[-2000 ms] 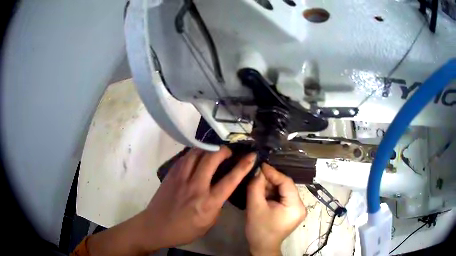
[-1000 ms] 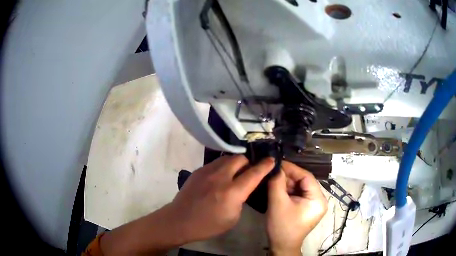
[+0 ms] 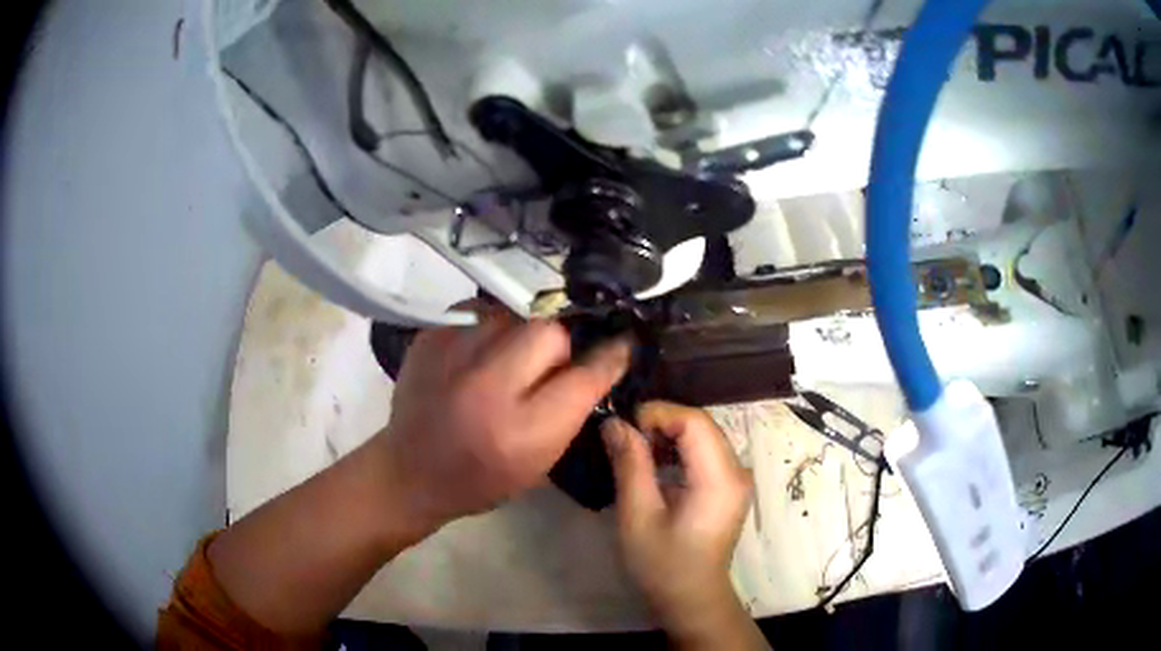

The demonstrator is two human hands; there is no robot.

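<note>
The black fabric workpiece (image 3: 584,468) lies bunched under and between my hands, just below the needle area. My left hand (image 3: 474,410) lies over it from the left, thumb and fingers pinching it near the needle. My right hand (image 3: 684,499) pinches its edge from below, thumb and fingertip close to my left fingers. Some fabric also shows left of my left hand. The black linkage (image 3: 609,235) of the machine sits right above my fingertips. The needle and presser foot are hidden or too dark to tell.
The white machine head (image 3: 789,76) fills the top. A curved white guard (image 3: 274,229) is at left. A brass bar (image 3: 815,295) and dark brown block (image 3: 726,363) extend right. A blue gooseneck (image 3: 895,216) ends in a white lamp head (image 3: 961,496). A slotted bracket (image 3: 834,426) and thread scraps lie on the cream tabletop (image 3: 306,369).
The view has shifted, so the machine appears further left and higher. My left hand's fingers are now more curled over the fabric. Both hands still hold it near the needle.
</note>
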